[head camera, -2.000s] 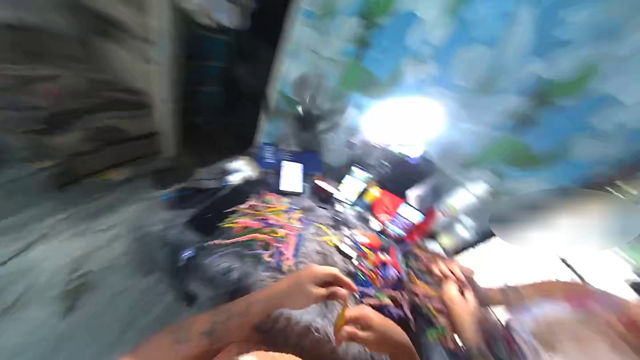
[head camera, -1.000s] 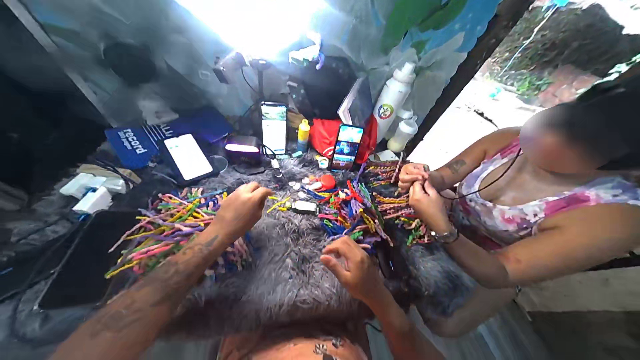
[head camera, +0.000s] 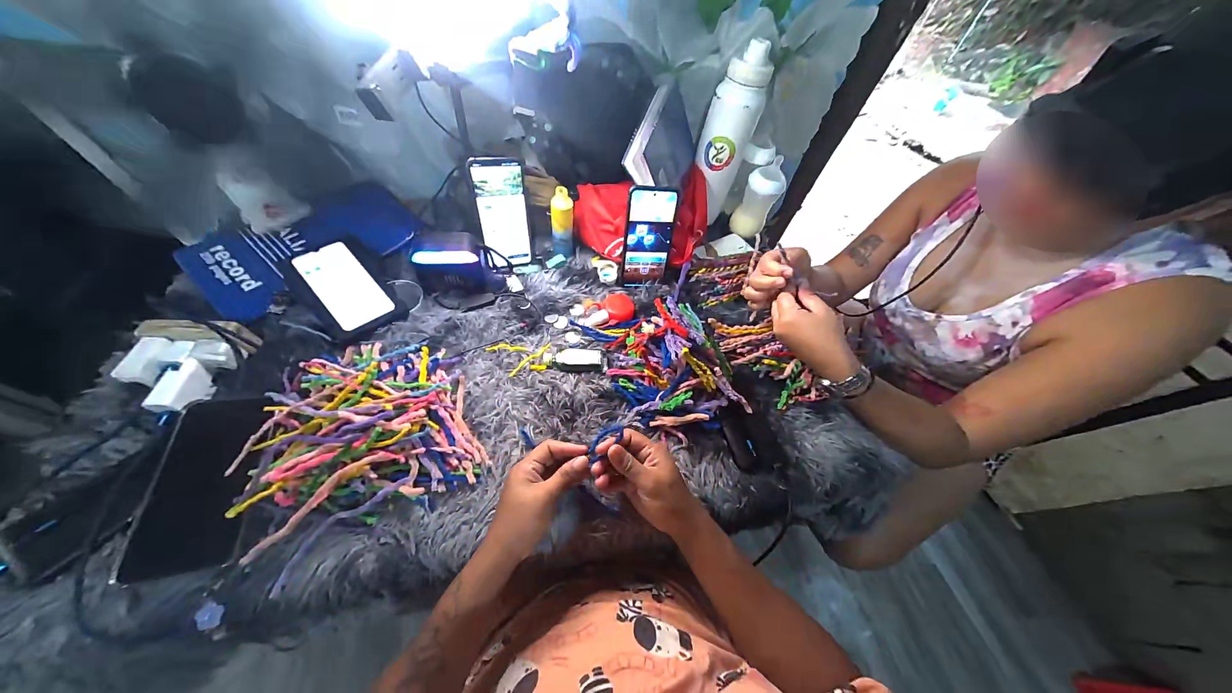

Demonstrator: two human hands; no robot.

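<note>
Between my left hand [head camera: 547, 483] and my right hand [head camera: 643, 474], a dark blue twisted cord [head camera: 604, 443] is pinched by the fingertips of both, bent in a small loop. Both hands are close together over the near edge of a grey fur cover. Left of them lies a heap of multicoloured twisted cords [head camera: 361, 433]. A second, mixed heap [head camera: 674, 366] is just beyond my right hand. A small glass bottle [head camera: 577, 359] lies on its side between the heaps, beside a few yellow cord pieces [head camera: 525, 356].
A co-worker's hands [head camera: 794, 303] hold a thin cord at the right. Two phones [head camera: 500, 212] stand upright at the back, near a white bottle [head camera: 736, 125]. Another phone [head camera: 345, 287], a black tablet [head camera: 188, 491] and white plugs [head camera: 178, 371] are at the left. A black object [head camera: 741, 438] lies near my right hand.
One second ago my hands were apart, the left near the yellow cord pieces; now they are together at the near edge with a blue cord. The view has swung since the oldest frame.
</note>
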